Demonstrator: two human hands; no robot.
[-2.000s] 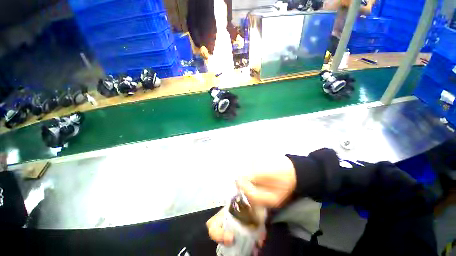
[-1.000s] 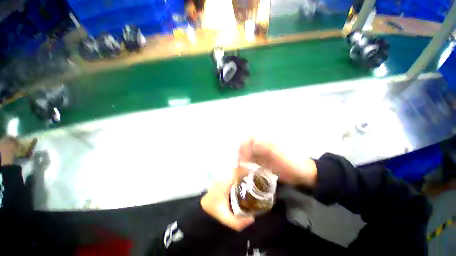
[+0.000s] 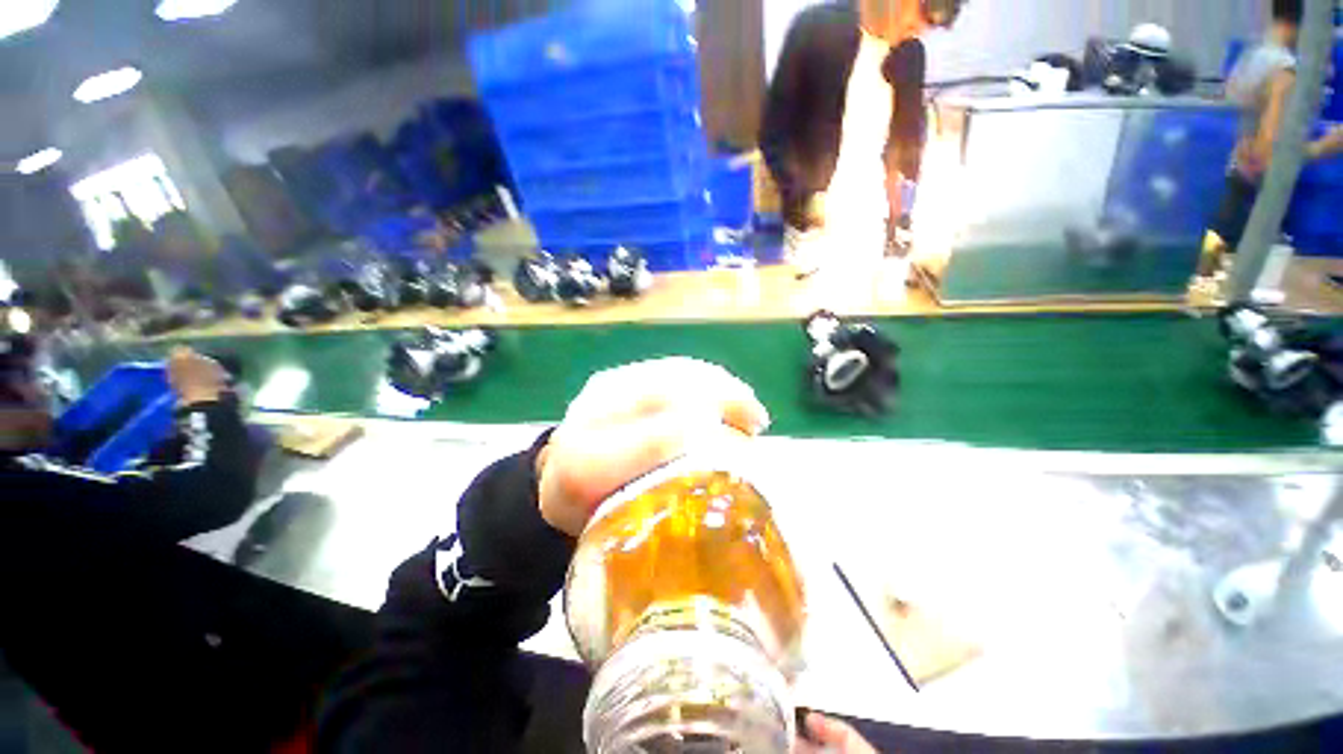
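A clear jar (image 3: 685, 552) with amber contents is large and close to the camera, tilted with its ribbed neck towards me at the bottom edge. My left hand (image 3: 648, 420) is wrapped around the jar's far side, its fingers partly hidden behind the glass. Only a small part of my right hand (image 3: 834, 734) shows at the bottom edge, just right of the jar's neck; its grip is hidden. A tan cardboard pad (image 3: 925, 633) lies on the metal bench right of the jar, with a thin dark strip along its left side.
Black-and-white figures (image 3: 851, 364) lie on the green belt (image 3: 1031, 383), with more on the ledge behind. A round white item (image 3: 1245, 592) is on the bench at right. A person's arm (image 3: 206, 442) and a blue bin (image 3: 125, 413) are at left. Another person (image 3: 840, 118) stands across.
The jar has come up close to the camera in my left hand. My right hand has moved down to the bottom edge. The view has tilted up and the cardboard pad now shows.
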